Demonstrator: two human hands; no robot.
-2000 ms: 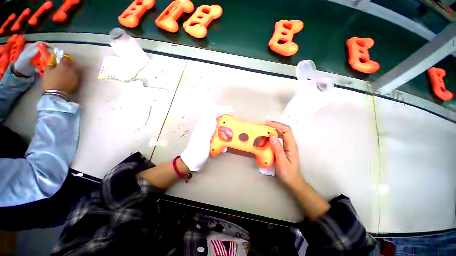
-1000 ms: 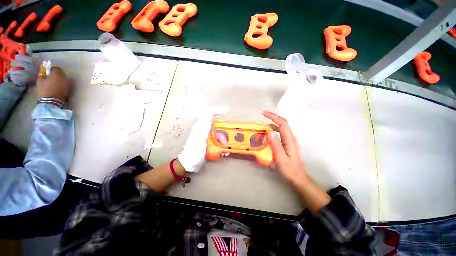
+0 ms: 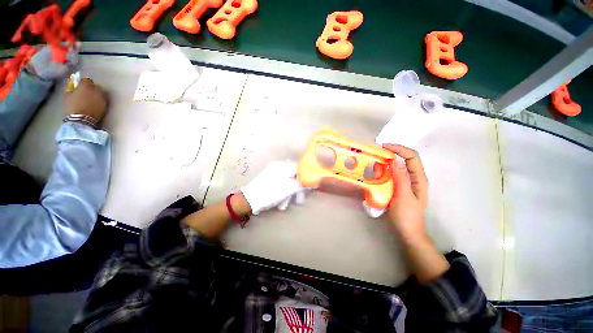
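A bright orange controller grip shell [image 3: 351, 162] is held above the bench, tilted down to the right and slightly blurred. My right hand [image 3: 409, 188], bare, grips its right end. A small piece of white cloth [image 3: 376, 211] shows below the shell's right handle, by my right fingers. My left hand [image 3: 273, 187], in a white knit glove, is at the shell's lower left handle with its fingertips close against the edge. Whether the glove still grips the shell cannot be told.
A translucent white bottle [image 3: 416, 117] with an open round lid stands ahead, near the green conveyor belt [image 3: 286, 39] carrying spaced orange shells. Another bottle [image 3: 172, 58] stands left by pale paper. A neighbour's hands [image 3: 86, 101] work at far left. A metal frame [image 3: 543, 81] stands right.
The shell has moved up and right with my right hand and tilted. My left hand now sits lower beside its left handle, overlapping it less. The neighbour's gloved hand has raised orange shells.
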